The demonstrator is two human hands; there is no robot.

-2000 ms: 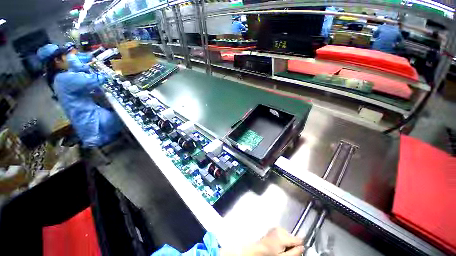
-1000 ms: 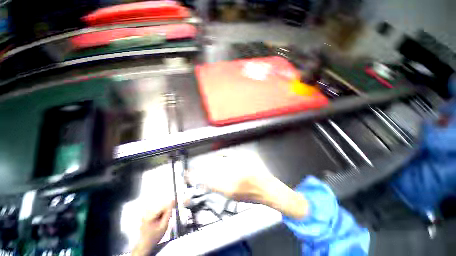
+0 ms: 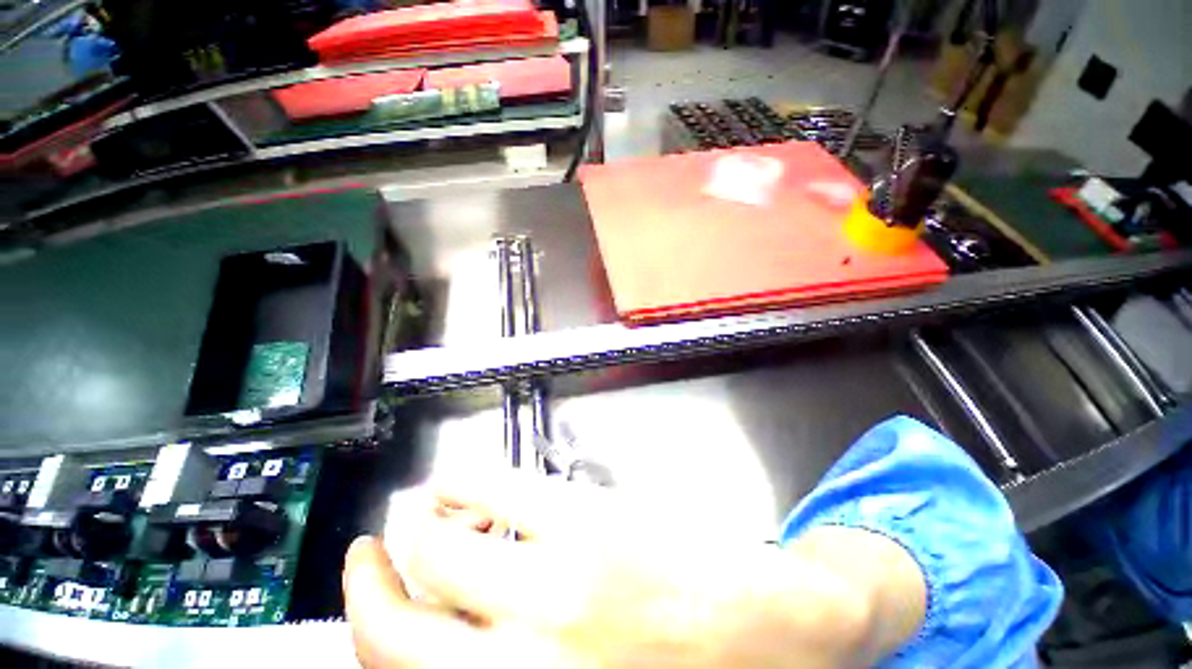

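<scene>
My right hand (image 3: 588, 575) reaches in from the right, large and overexposed over the metal bed, its blue sleeve at the wrist. My left hand (image 3: 379, 608) shows only partly at its left; the two overlap, and where one ends is unclear. What the fingers hold is hidden. Crumpled grey-white cloth, likely a work glove (image 3: 571, 457), shows just beyond the hands, beside the guide rods (image 3: 520, 307). I cannot tell whether it is held or lies on the metal.
Populated boards (image 3: 216, 536) stand at the left. A black tray (image 3: 281, 333) with a small green board (image 3: 275, 375) sits on the green mat (image 3: 111, 327). Beyond the conveyor rail (image 3: 458, 363) lie red sheets (image 3: 732, 242) with an orange holder (image 3: 878, 231) of black tools.
The view has turned right from the board row and steadied. My hands have come together and overlap; a second ago they were apart, with the cloth between them.
</scene>
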